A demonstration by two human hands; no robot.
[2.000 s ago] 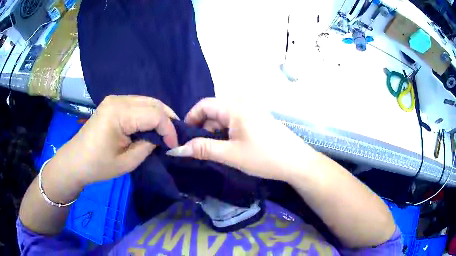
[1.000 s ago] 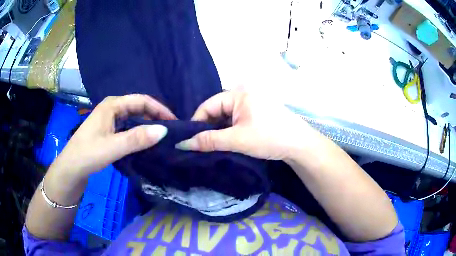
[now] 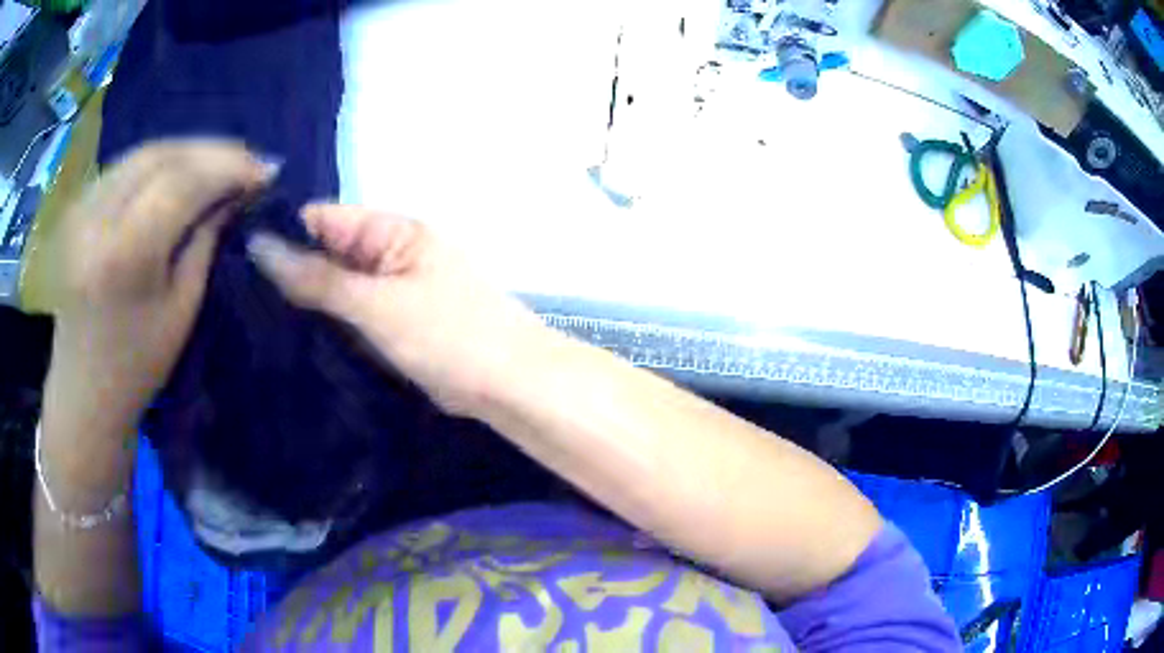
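Note:
A large dark navy garment piece (image 3: 243, 77) lies over the left part of the table and hangs down onto the lap. My left hand (image 3: 147, 236) is blurred and pinches the garment's folded edge at the left. My right hand (image 3: 370, 274) pinches the same edge just right of it, thumb on the near side. The fingertips are close together. A whitish-grey lining patch (image 3: 255, 526) shows at the garment's open lower end near my lap. Details of the fold between the fingers are hidden or blurred.
The white machine table (image 3: 791, 217) has a measuring tape (image 3: 766, 353) along its front edge. Green-and-yellow scissors (image 3: 957, 191), a black cord (image 3: 1015, 242) and a mint-green block (image 3: 988, 47) lie right. Blue crates (image 3: 932, 529) stand below.
Both hands and the garment's held edge have moved left and up in view. The view has shifted somewhat over the table. The lining opening now shows at the lower left.

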